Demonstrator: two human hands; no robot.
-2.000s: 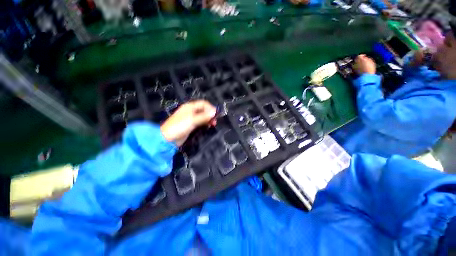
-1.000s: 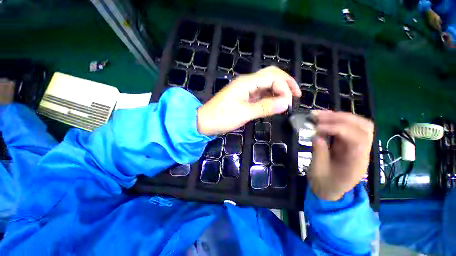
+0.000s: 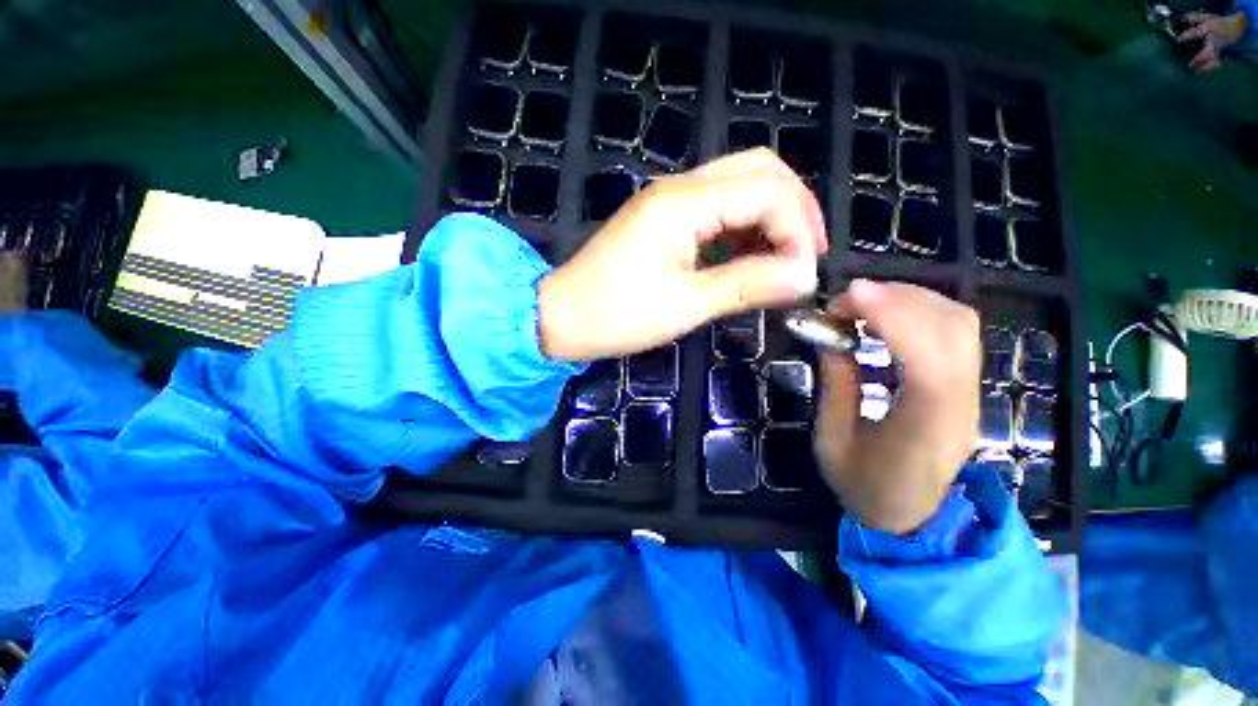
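Note:
A smartwatch body (image 3: pixel 821 330) shows nearly edge-on as a bright metal rim between my hands, above the black compartment tray (image 3: pixel 580 124). My right hand (image 3: pixel 900 393) grips it with fingertips and thumb. My left hand (image 3: pixel 690 258) is just left of and above it, thumb and forefinger pinched together by its upper edge. Whether the left fingertips hold a small piece or touch the body cannot be told. Several glossy black watch bodies (image 3: pixel 593 451) lie in each visible compartment; my hands and left sleeve hide part of the tray.
A cream slotted board (image 3: pixel 221 262) and a white paper sheet (image 3: pixel 362 259) lie left of the tray. A metal rail (image 3: pixel 331 76) runs at upper left. A white oval device (image 3: pixel 1220 312) with cables is at right. Another person's hand (image 3: pixel 1213 39) shows at top right.
Two seconds ago my left hand was over the tray and no right hand showed. My right hand then came in with the watch body, now turned more edge-on. The view has swung round and shifted.

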